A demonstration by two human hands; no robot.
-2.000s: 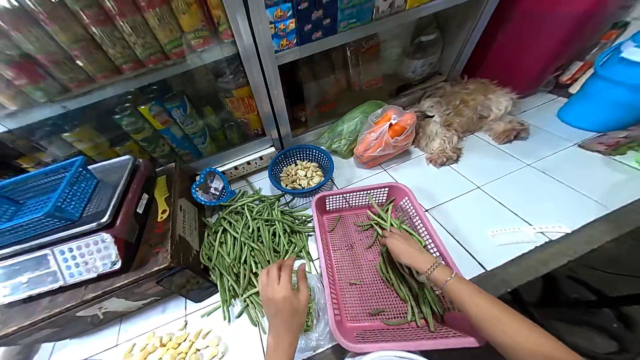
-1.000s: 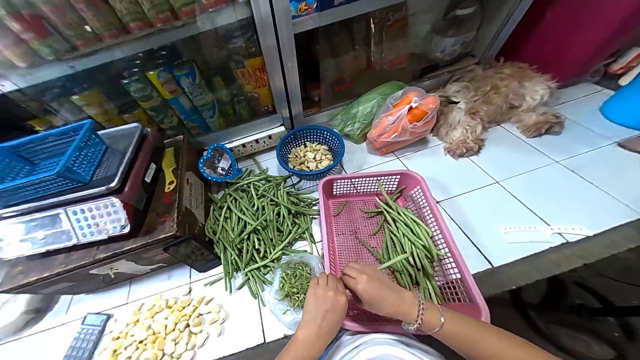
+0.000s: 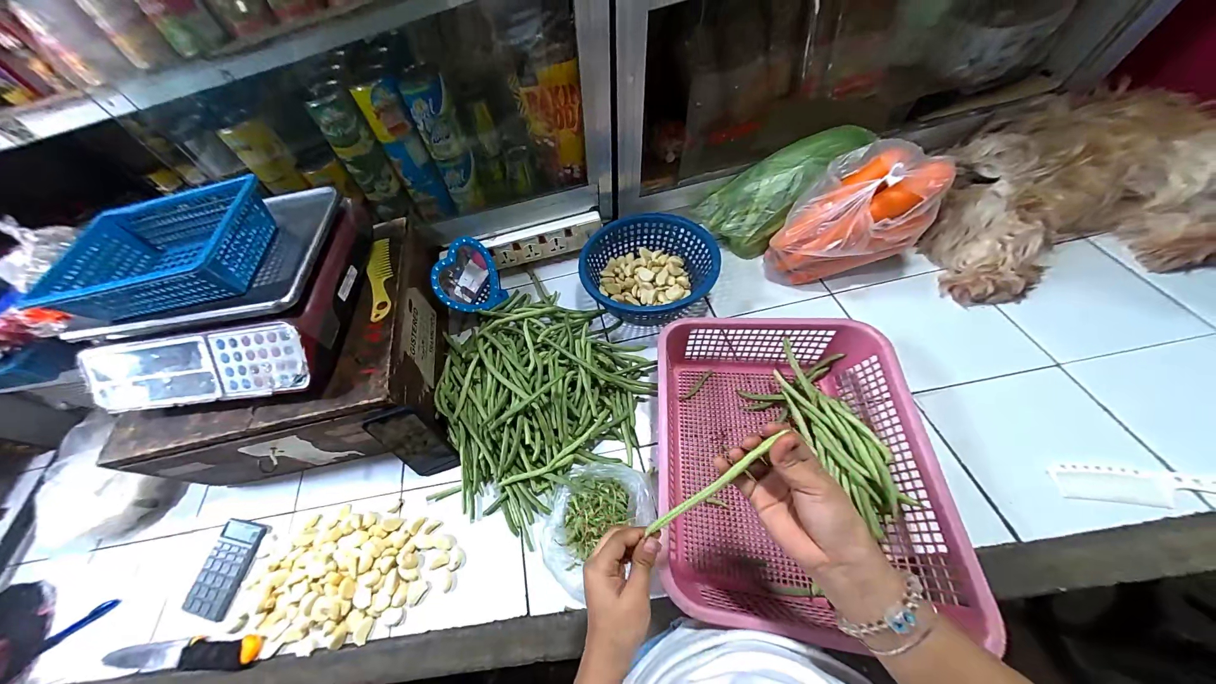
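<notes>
My left hand pinches the lower end of a green bean, just left of the pink plastic basket. The bean's upper end is between the fingers of my right hand, which is over the basket and has bracelets at the wrist. Inside the basket, more green beans lie along the right side. A large pile of green beans rests on the white tiles to the left. Below that pile, a clear plastic bag holds small green trimmings.
Peeled garlic cloves, a calculator and a knife lie front left. A scale stands on a box. Behind are a blue basket of cloves, bagged carrots and a furry dog. A white comb lies right.
Two seconds ago my right hand was on the beans in the basket and my left by the pile. Both hands came together at the basket's near left side, and now stretch one bean between them.
</notes>
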